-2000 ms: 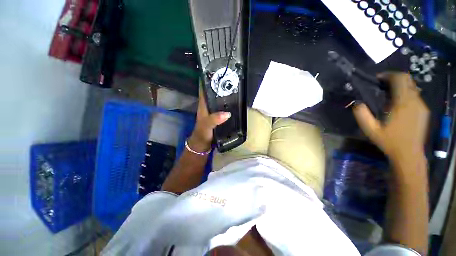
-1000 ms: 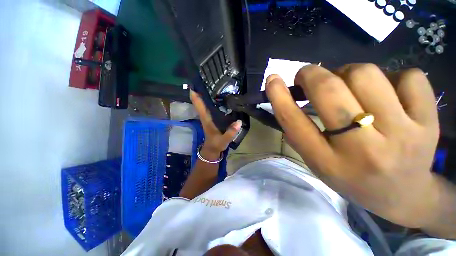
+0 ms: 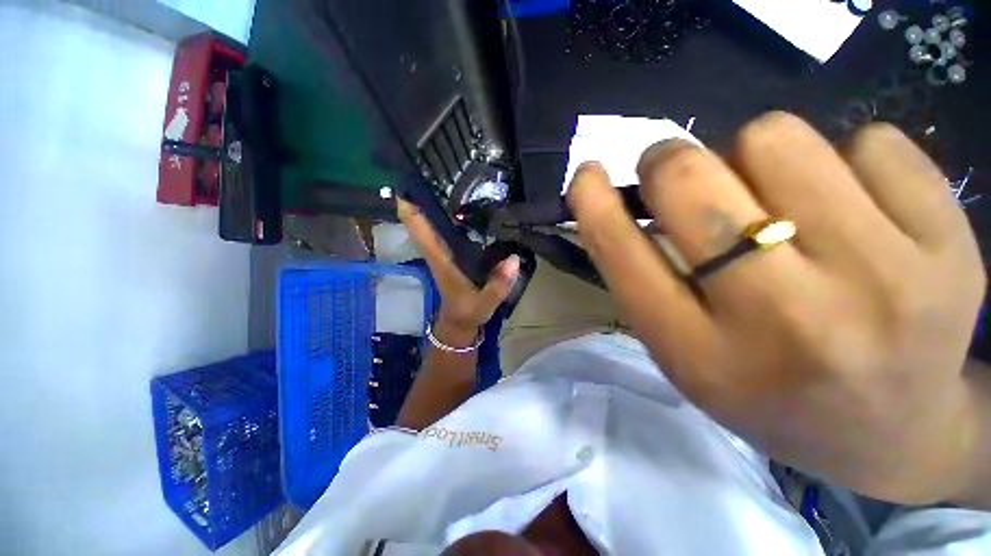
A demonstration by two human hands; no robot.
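My left hand (image 3: 456, 285) holds the lower end of the long black lock panel housing (image 3: 413, 98), its hollow inside facing up and to the right, tilted. A silver round hub (image 3: 484, 190) shows in its lower half. My right hand (image 3: 804, 293), large and close to the camera, is closed around small dark pliers (image 3: 549, 241). The pliers' tips are at the hub's edge; whether they touch or grip a part there cannot be told. The palm side of my right hand is hidden.
A white paper (image 3: 619, 152) lies on the black mat beyond the lap. Thin dark rings (image 3: 641, 30) and small whitish rounds (image 3: 935, 49) lie farther out. Blue crates (image 3: 326, 369) stand at left. A red box (image 3: 196, 119) and another black panel (image 3: 250, 158) are at upper left.
My right hand has come from the mat at right with the pliers to the hub. The housing has turned and tilted in my left hand. Over the last second little has moved.
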